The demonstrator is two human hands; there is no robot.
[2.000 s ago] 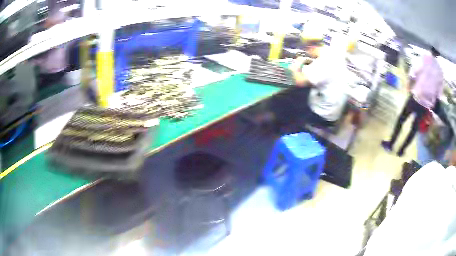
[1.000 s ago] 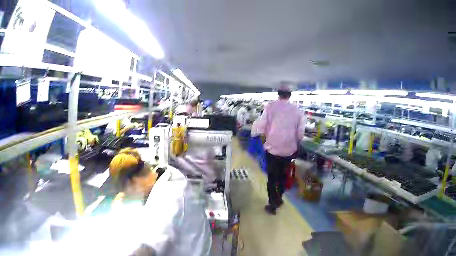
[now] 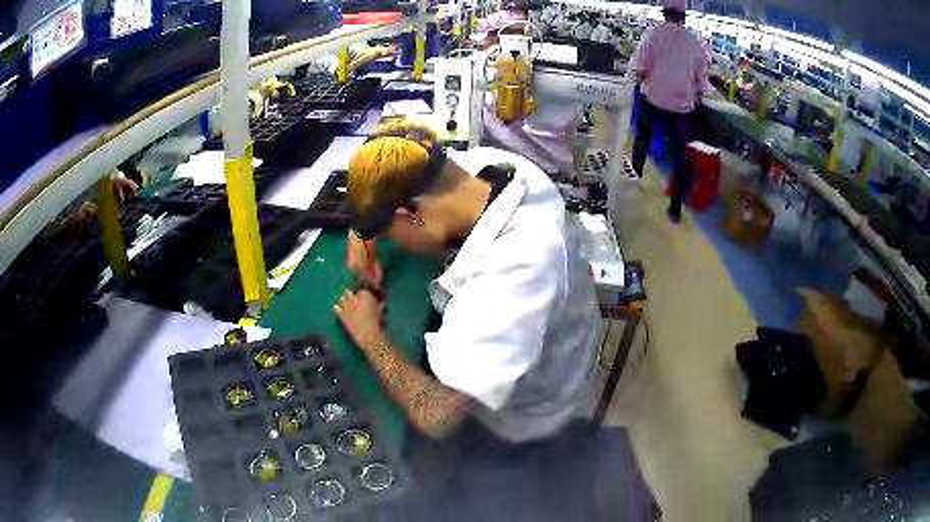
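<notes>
A black foam parts tray [image 3: 219,449] lies at the lower left on the green bench mat [image 3: 318,291], nearest in front of me. Its square pockets hold several round parts [image 3: 309,456]; some show amber-yellow inside, others look clear-rimmed. Some pockets hold no round part. One small dark round part [image 3: 236,335] sits at the tray's back edge. Neither of my hands is in view.
A co-worker in white [image 3: 515,306] leans over the bench just beyond the tray, both hands together. A white board [image 3: 127,377] lies left of the tray. A yellow-wrapped post [image 3: 243,224] stands behind it. A person in pink [image 3: 673,71] is in the aisle.
My view has swung from the benches to the aisle, then back down and left to the tray and the co-worker. The person in pink now appears further right and higher in view.
</notes>
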